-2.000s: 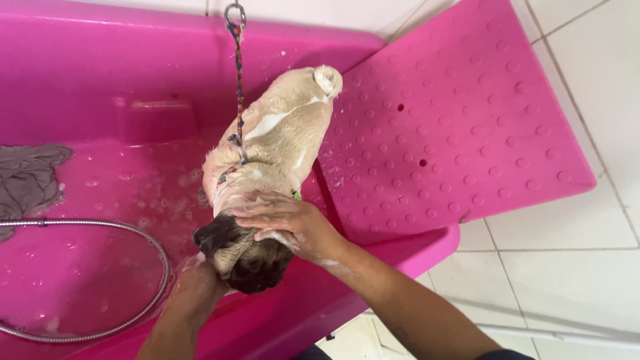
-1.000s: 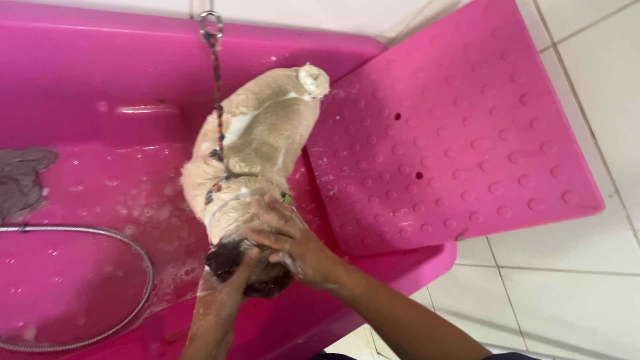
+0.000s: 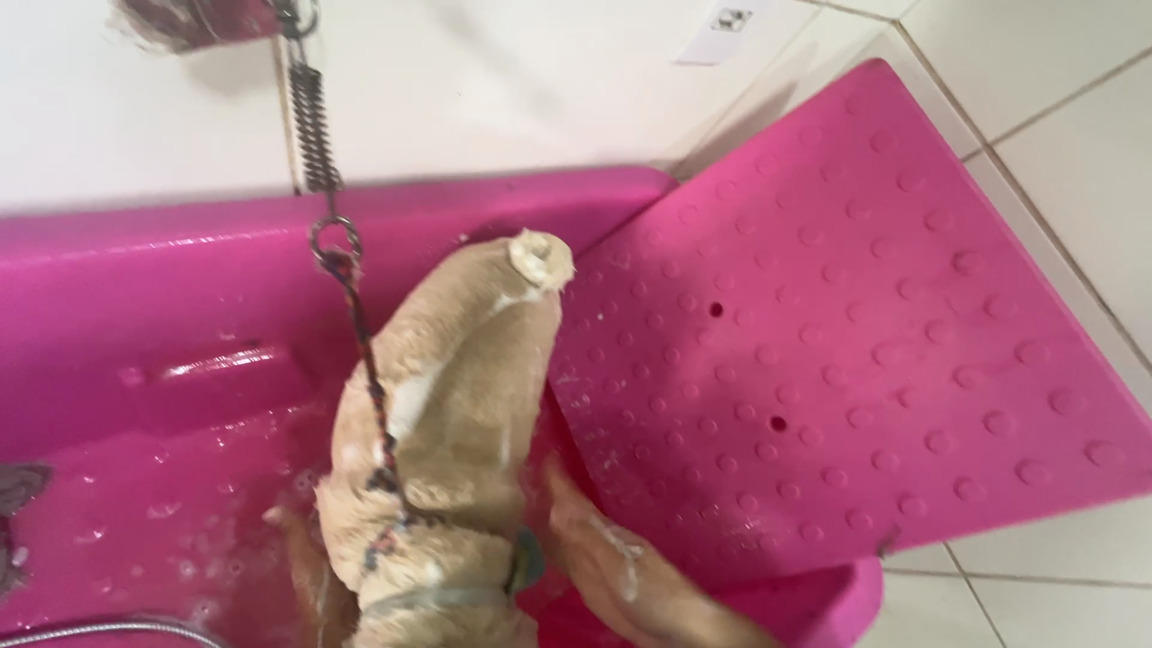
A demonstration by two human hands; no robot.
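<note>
A wet, soapy pug (image 3: 468, 405) with a curled tail stands in a pink washing tub (image 3: 216, 297), its head below the lower edge of the view. A braided cord leash (image 3: 364, 351) runs from its neck up to a metal ring and coil spring (image 3: 313, 126). Around the neck is a band with a green part. My left hand (image 3: 306, 567) is low at the dog's left-hand side in the picture, partly hidden by its body. My right hand (image 3: 585, 531), with lather on it, is at the other side near the front of the body; its fingers are blurred and partly hidden.
A pink studded ramp panel (image 3: 846, 324) leans over the tub's right end. A metal shower hose (image 3: 126, 628) lies at the lower left, with a dark wet cloth (image 3: 18, 490) at the left edge. White tiled wall (image 3: 504, 90) rises behind the tub.
My hands have left the top of the dog's head and are now low on either side of its front. The view has shifted, showing more wall and cutting off the head.
</note>
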